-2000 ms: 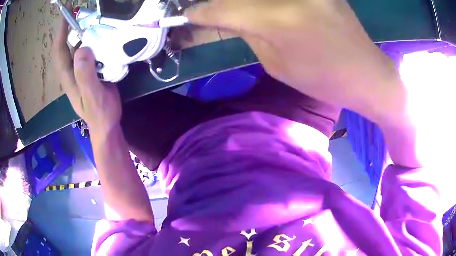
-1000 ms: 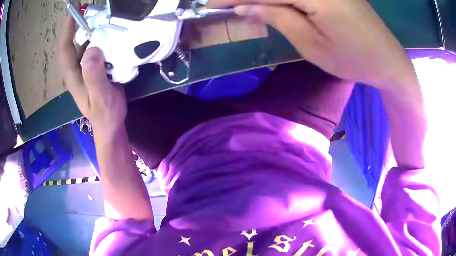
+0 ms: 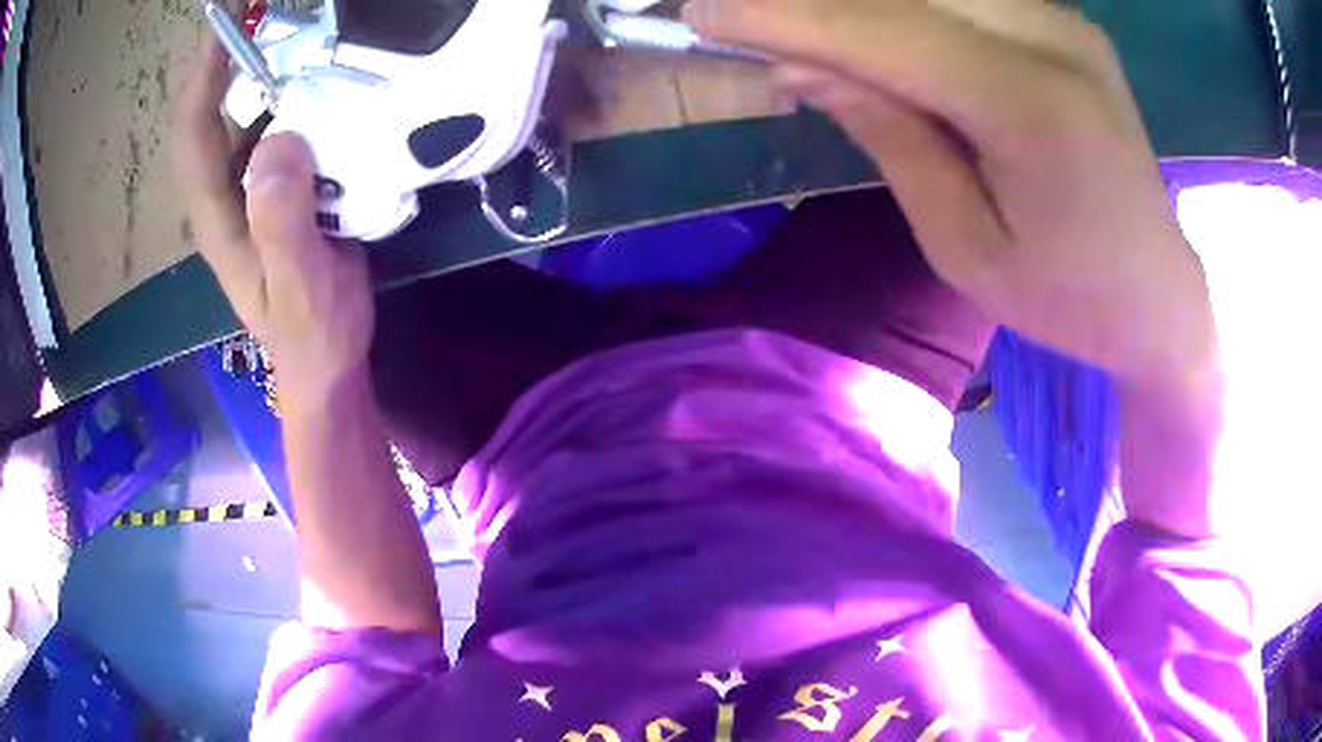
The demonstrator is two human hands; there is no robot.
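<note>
A white toy motorcycle [image 3: 384, 123] with silver pipes is at the upper left, over the bench edge, cut off by the top of the picture. My left hand [image 3: 290, 261] grips its left end, thumb in front and fingers behind. A wire loop [image 3: 525, 210] and a small spring show on its lower right. My right hand [image 3: 928, 116] is to the right of it, partly blurred. Its fingers hold a slim silver part or tool [image 3: 645, 29] that points left toward the motorcycle; I cannot tell which it is.
The dark green bench [image 3: 768, 152] carries a stained brown board [image 3: 109, 160]. A blue bin [image 3: 660, 247] is below the bench edge at my lap. Blue plastic things [image 3: 123, 449] stand at the lower left and right. Yellow-black tape [image 3: 196, 513] marks the floor.
My right hand and the slim silver thing have moved right, away from the motorcycle body. My left hand and the motorcycle have shifted slightly right.
</note>
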